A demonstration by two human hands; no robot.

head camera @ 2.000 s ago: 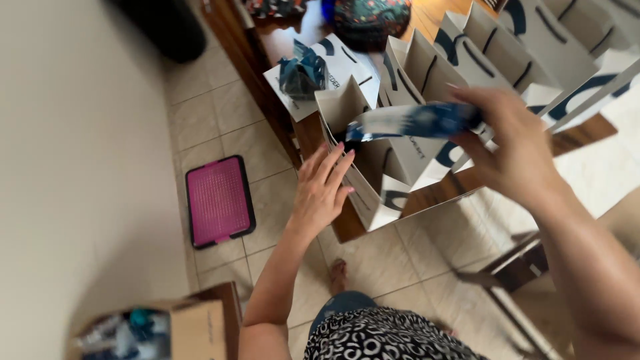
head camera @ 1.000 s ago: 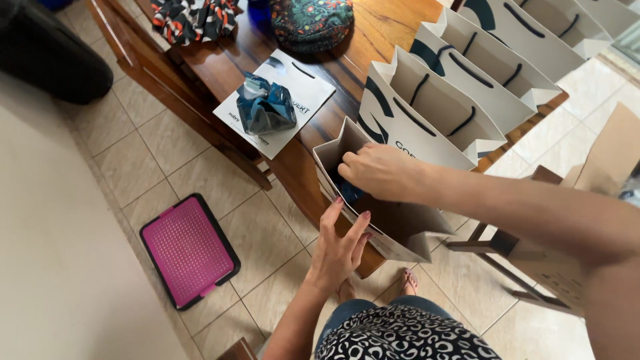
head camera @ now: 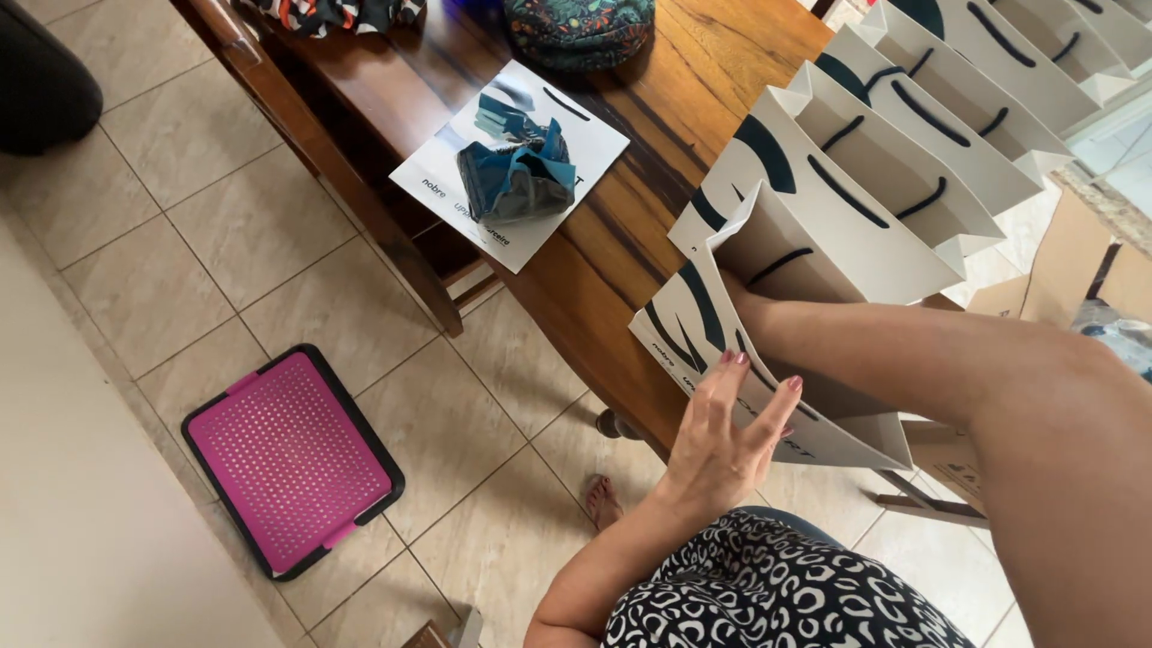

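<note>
The nearest white paper gift bag (head camera: pixel 684 328) stands with its mouth open at the edge of the wooden table. My left hand (head camera: pixel 724 432) rests against its printed outer wall, fingertips at the rim by the cord handle. My right hand (head camera: pixel 747 301) reaches deep inside this bag; only the wrist shows, so its fingers and anything in them are hidden. More white bags with dark cord handles (head camera: pixel 837 193) stand in a row behind it. To the left, a crumpled blue plastic package (head camera: pixel 517 180) lies on a flat white printed bag (head camera: pixel 531 243).
The wooden table (head camera: pixel 621 216) holds a dark patterned cap or pouch (head camera: pixel 580 31) and a patterned cloth item (head camera: pixel 333 13) at the back. A wooden chair (head camera: pixel 315 153) is against its left side. A pink perforated tray (head camera: pixel 297 454) lies on the tiled floor. A cardboard box (head camera: pixel 1071 243) stands at right.
Two seconds ago my right hand held a blue plastic package above the bag; it then went into the bag and is now deeper inside. My left hand has stayed at the bag's near wall.
</note>
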